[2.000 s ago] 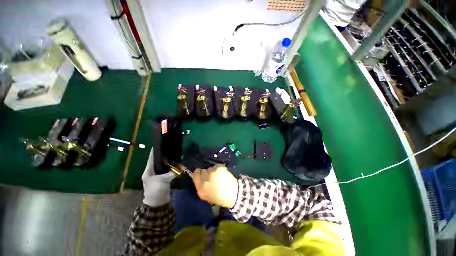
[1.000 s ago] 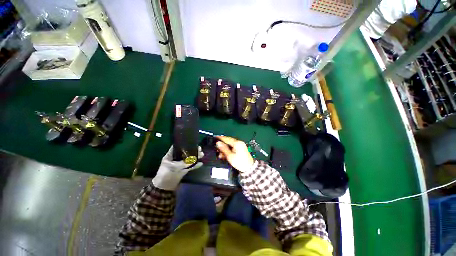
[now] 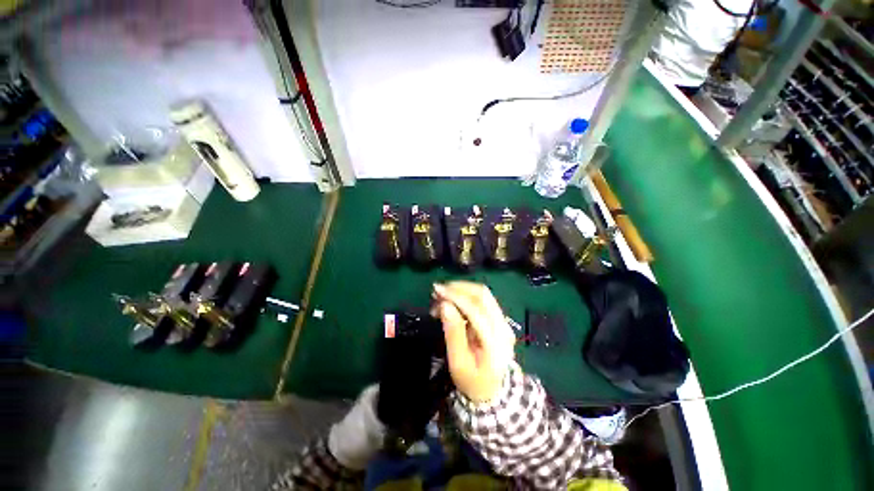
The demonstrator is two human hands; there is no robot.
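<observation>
My left hand [image 3: 356, 430], in a white glove, grips a black lock unit [image 3: 401, 369] above the bench edge, low in the middle. The unit's red-white label is at its upper end. My bare right hand [image 3: 476, 340] is over the unit's right side, with thumb and fingertips close together. Whether it holds something small is not clear. It hides part of the unit and most of the small parts behind. A small black module [image 3: 546, 328] lies to its right. A row of black units with brass fittings [image 3: 467, 240] stands behind.
More black units [image 3: 235, 302] lie at left, beside a thin white stick [image 3: 282, 304]. A black bag [image 3: 632, 331] is at right. A water bottle [image 3: 561, 163], white cylinder [image 3: 216, 153] and white box [image 3: 144, 213] stand by the wall. A white cable crosses the green conveyor [image 3: 757, 316].
The left hand and unit have moved right and nearer my body. The right hand has come over the unit; the slim tool seen in it earlier is no longer visible. The view has shifted.
</observation>
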